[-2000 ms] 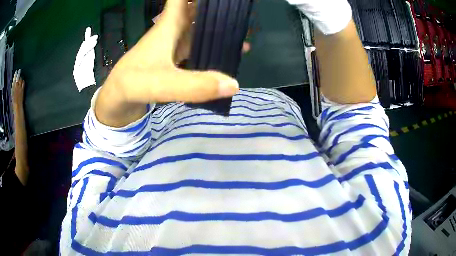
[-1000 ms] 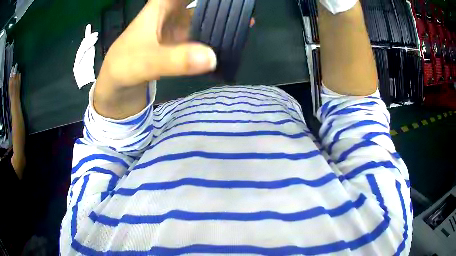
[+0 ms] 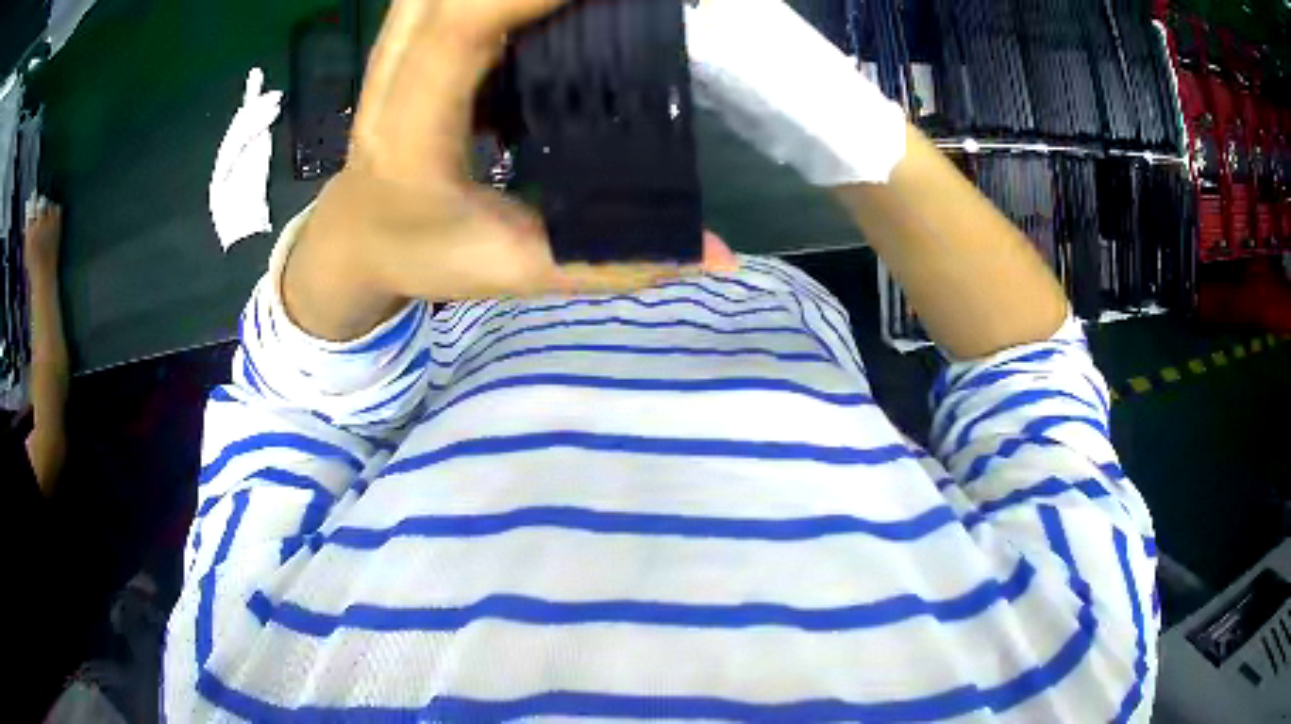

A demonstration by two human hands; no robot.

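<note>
A stack of black phone housings (image 3: pixel 616 142) is held up in front of my chest at the top centre. My bare left hand (image 3: pixel 425 184) holds it from the left side and below, with fingertips showing at its lower right corner. My right hand (image 3: pixel 793 92) wears a white glove and is at the stack's upper right edge. Its fingers are partly hidden or cut off by the top edge, so I cannot tell its grip.
A spare white glove (image 3: pixel 242 163) lies on the green bench (image 3: pixel 142 184) at the left. A white tray (image 3: pixel 1022 147) of black parts on edge is at the right, with a red compartment tray (image 3: pixel 1229 127) beyond. Another person's arm (image 3: pixel 47 333) is at the far left.
My gloved right hand has come from the upper right to the stack's side. The stack has turned, and my left fingers have shifted beneath its lower end. More of the tray's parts show.
</note>
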